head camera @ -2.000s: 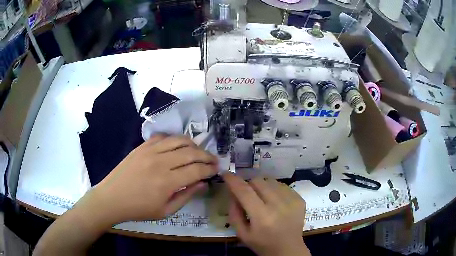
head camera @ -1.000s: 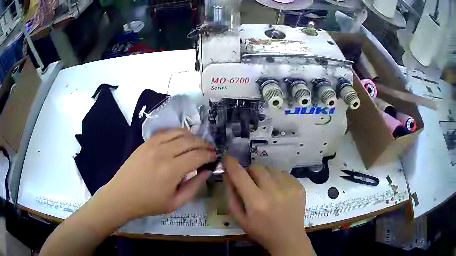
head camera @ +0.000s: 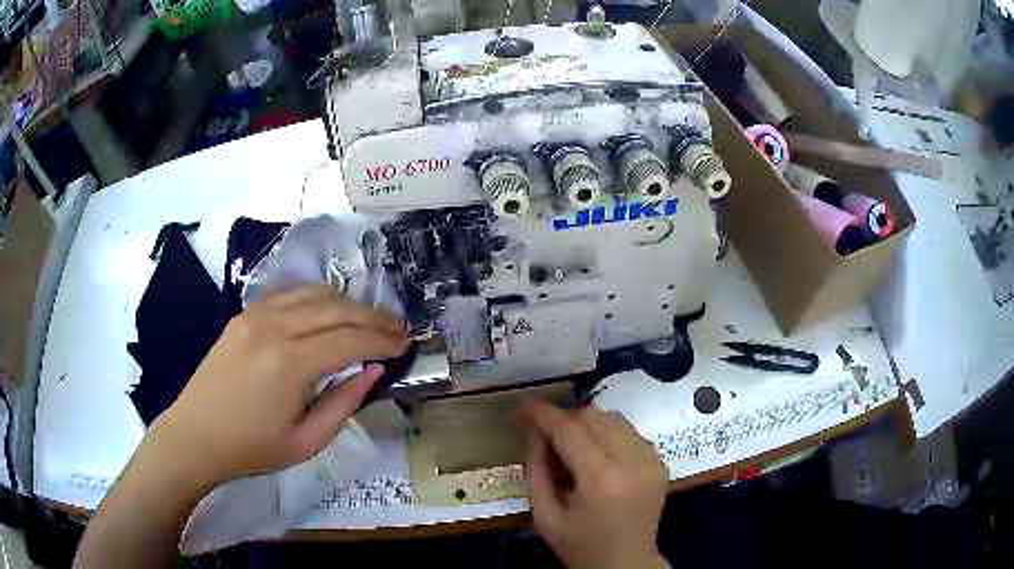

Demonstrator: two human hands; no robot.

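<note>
My left hand (head camera: 284, 383) holds the white cut panel (head camera: 317, 250) and a bit of dark fabric at the left front of the overlock machine (head camera: 534, 211), beside the needle area (head camera: 428, 300). White fabric also hangs below my left hand over the table's front edge. The dark cut panel (head camera: 172, 317) lies flat to the left, partly behind my wrist. My right hand (head camera: 595, 472) is apart from the fabric, over the table front right of the beige plate, its fingers curled. Whether it holds something small cannot be told.
Black thread snips (head camera: 769, 357) lie right of the machine. An open carton (head camera: 828, 272) with pink thread spools (head camera: 836, 217) stands behind them. The white table (head camera: 111, 411) has ruler marks along its curved front edge. Another work table is at the upper left.
My right hand has moved away from the needle area, down and apart from my left hand. White fabric now shows below my left hand. The view has shifted, so the machine appears further left.
</note>
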